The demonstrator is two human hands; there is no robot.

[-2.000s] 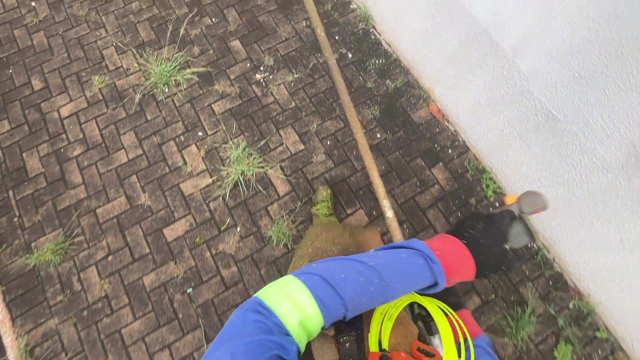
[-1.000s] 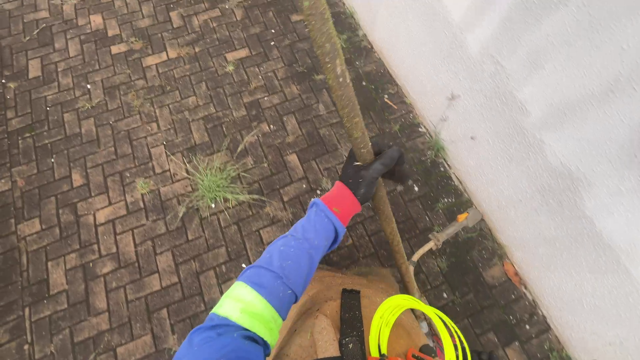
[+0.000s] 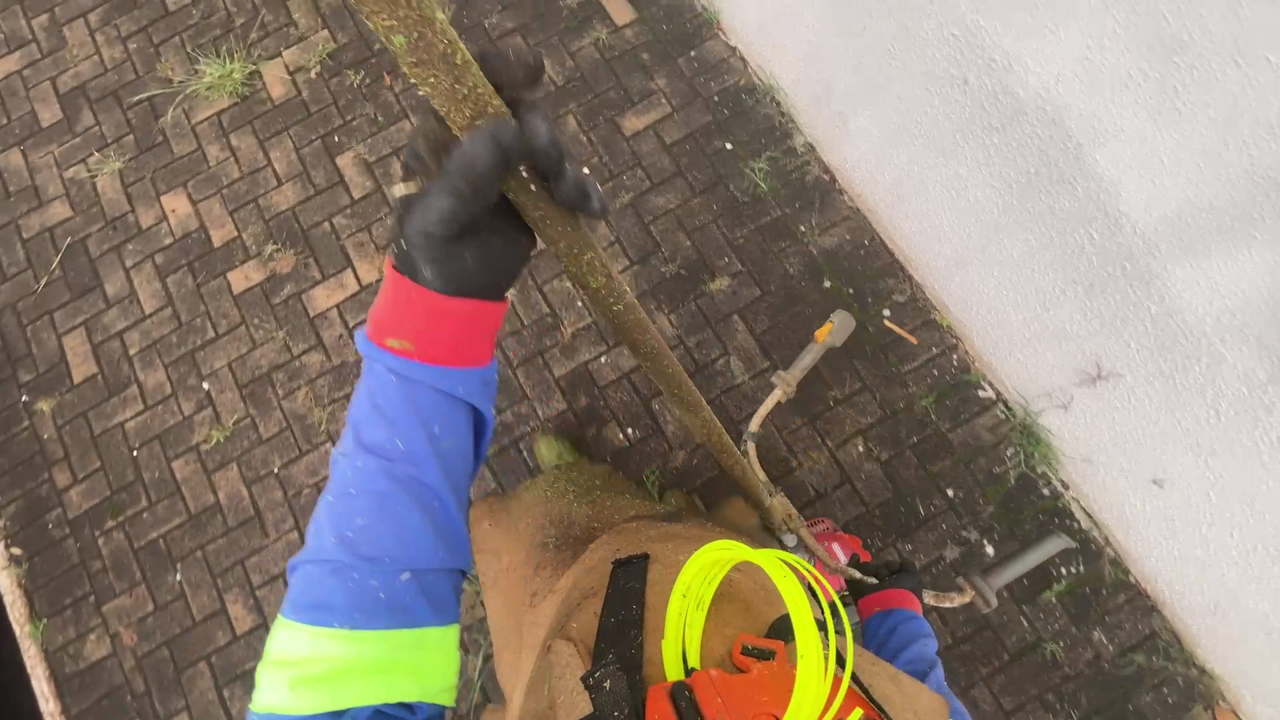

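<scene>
My left hand (image 3: 480,200), in a black glove, grips the dirty shaft (image 3: 620,310) of a brush cutter at the upper middle, its fingers around the tube. Low on the right, my right hand (image 3: 885,580), also in a black glove, is closed at the bent handlebar (image 3: 765,440) beside the red engine housing (image 3: 835,548); its fingers are partly hidden. A handlebar grip with an orange switch (image 3: 825,335) points up and right, and a second grip (image 3: 1025,570) lies beyond my right hand. The cutting head is out of view.
A coil of bright yellow trimmer line (image 3: 700,600) hangs over an orange tool or case (image 3: 740,695) at my waist, on a brown apron (image 3: 560,560). A white wall (image 3: 1050,200) borders the brick paving (image 3: 200,400) on the right. Grass tufts (image 3: 220,75) grow between the bricks.
My left hand was right of the shaft near the wall, then took hold of the shaft and is now farther up and left in view. The shaft has come nearer.
</scene>
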